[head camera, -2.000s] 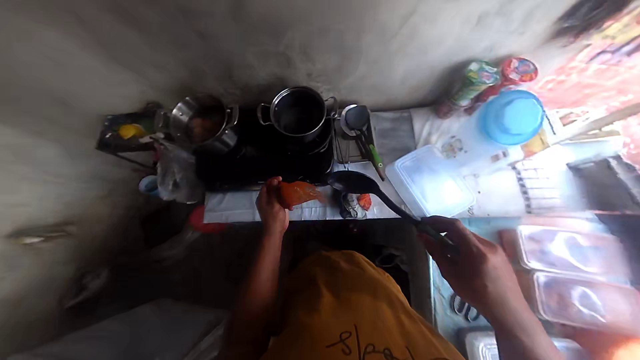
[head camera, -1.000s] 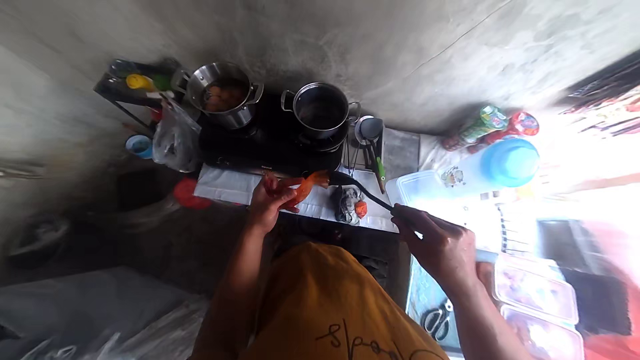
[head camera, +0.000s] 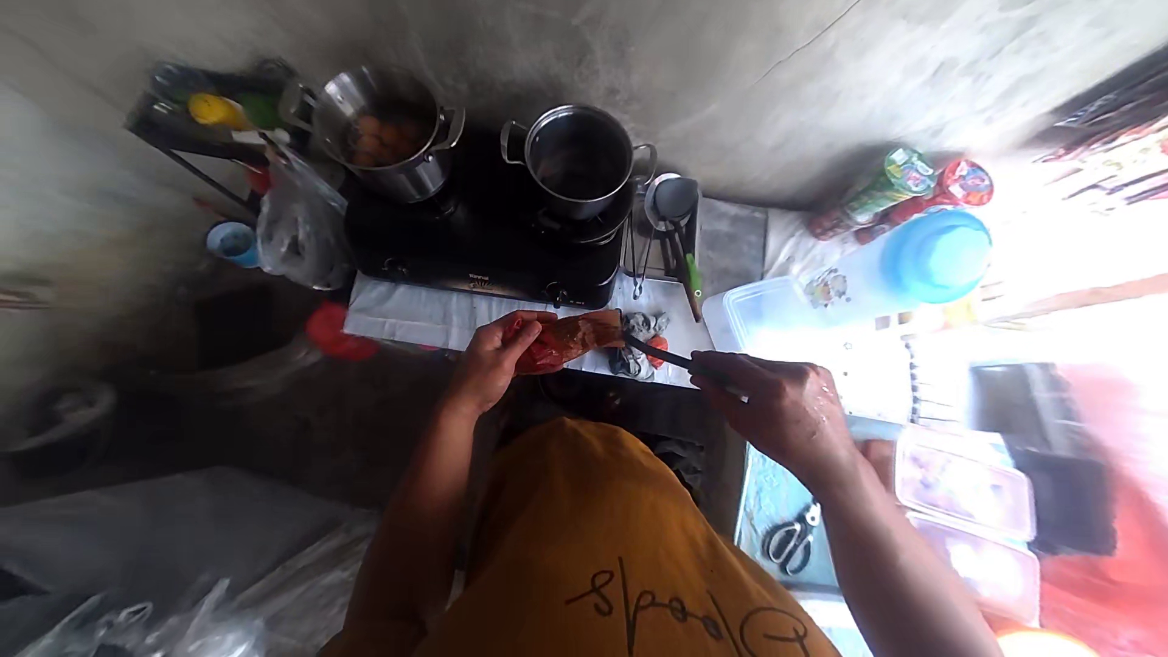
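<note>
My left hand (head camera: 493, 365) holds a red-orange plastic bag (head camera: 570, 340) sideways in front of the stove, its mouth toward the right. My right hand (head camera: 776, 397) grips the black handle of a ladle or spoon (head camera: 666, 353); the head is hidden at or inside the bag's mouth. Behind the bag is a black two-burner gas stove (head camera: 484, 265). A steel pot (head camera: 383, 137) with brown, egg-like pieces stands on its left burner, and another steel pot (head camera: 579, 160) with dark contents on the right one. A crumpled grey plastic bag (head camera: 643, 327) with something orange lies below the tool.
Right of the stove are a small pan (head camera: 675, 198) and a green-handled utensil (head camera: 693, 274). A clear plastic container (head camera: 762, 315), a blue-lidded jug (head camera: 940, 255), scissors (head camera: 792, 540) and lidded boxes (head camera: 965, 479) stand or lie further right. A clear plastic bag (head camera: 297, 228) hangs at left.
The ladle or spoon's black head, visible two seconds ago beside the bag, is now hidden at the bag's mouth. The bag is held more level than one second ago.
</note>
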